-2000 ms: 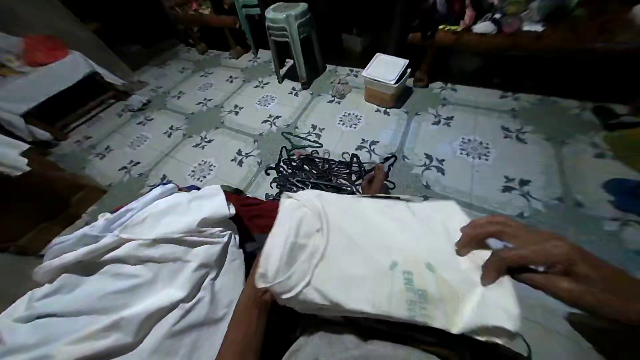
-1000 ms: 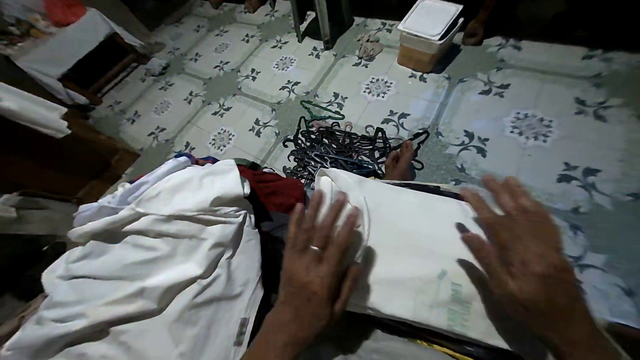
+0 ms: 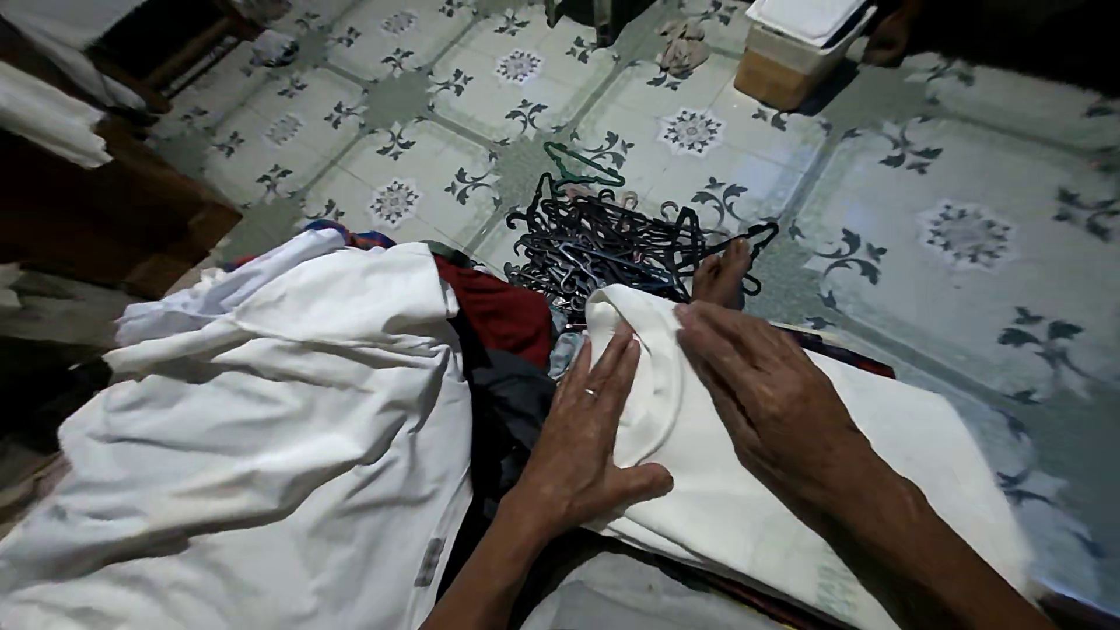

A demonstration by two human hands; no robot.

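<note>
A folded white shirt (image 3: 884, 420) with faint green print lies on other folded cloth in front of me. My left hand (image 3: 586, 437) rests flat on its collar end, fingers apart, a ring on one finger. My right hand (image 3: 770, 385) lies on the shirt beside the collar, fingers close together and straight, gripping nothing. To the left, a loose white garment (image 3: 262, 437) covers a heap of clothes, with a dark red cloth (image 3: 503, 315) and black cloth (image 3: 507, 420) between it and the folded shirt.
A tangle of mostly black clothes hangers (image 3: 604, 236), one of them green, lies on the patterned tile floor beside a bare foot (image 3: 722, 271). Farther off are a lidded plastic box (image 3: 787, 70) and a crumpled cloth (image 3: 682, 48). Wooden furniture (image 3: 114, 201) stands at left.
Two seconds ago my right hand was at the shirt's right edge; it has moved left, close to the collar. My left hand, earlier at the shirt's left edge, now lies on top. The view has tilted down.
</note>
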